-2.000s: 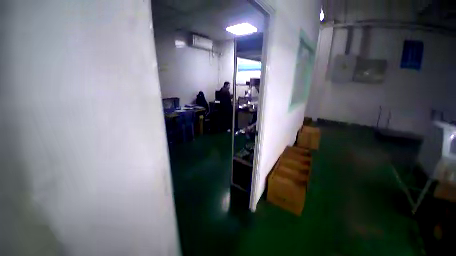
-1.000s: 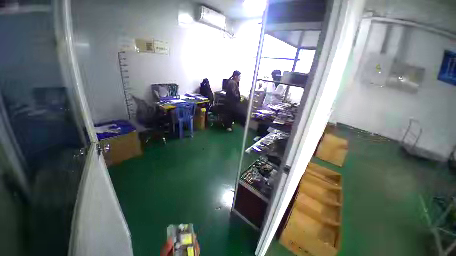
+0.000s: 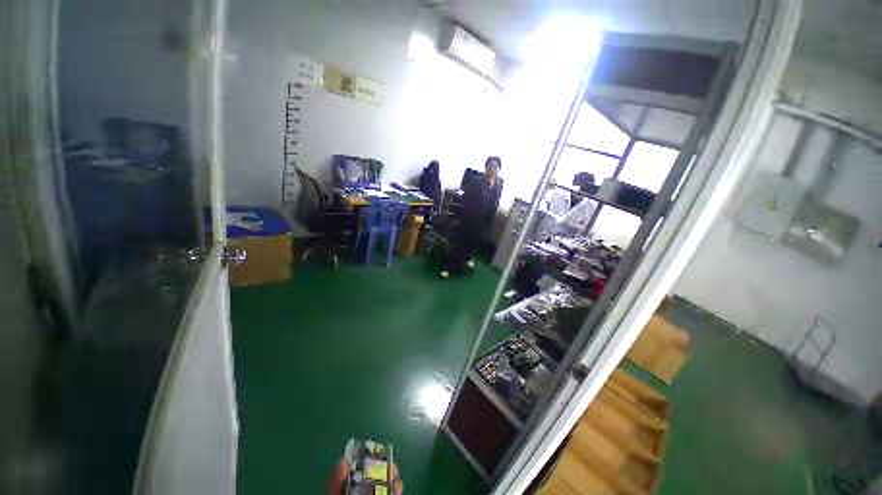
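Note:
A small whitish and silver electronic assembly (image 3: 370,466) with yellow parts shows at the bottom edge, left of centre. Fingertips grip it from its left and right sides. The rest of the hand is cut off by the picture's edge, so I cannot tell whether it is my left hand, my right hand or both.
A half-glazed door (image 3: 198,338) stands open at left. A metal door frame (image 3: 667,280) and shelf rack with parts (image 3: 522,372) stand at right, cardboard boxes (image 3: 619,425) beyond. Inside are a blue stool (image 3: 383,224), desks, chairs and a person (image 3: 494,179) at the back.
The view has moved from beside the white wall into the doorway. The held assembly and fingertips have come into view at the bottom. The person at the back now faces this way.

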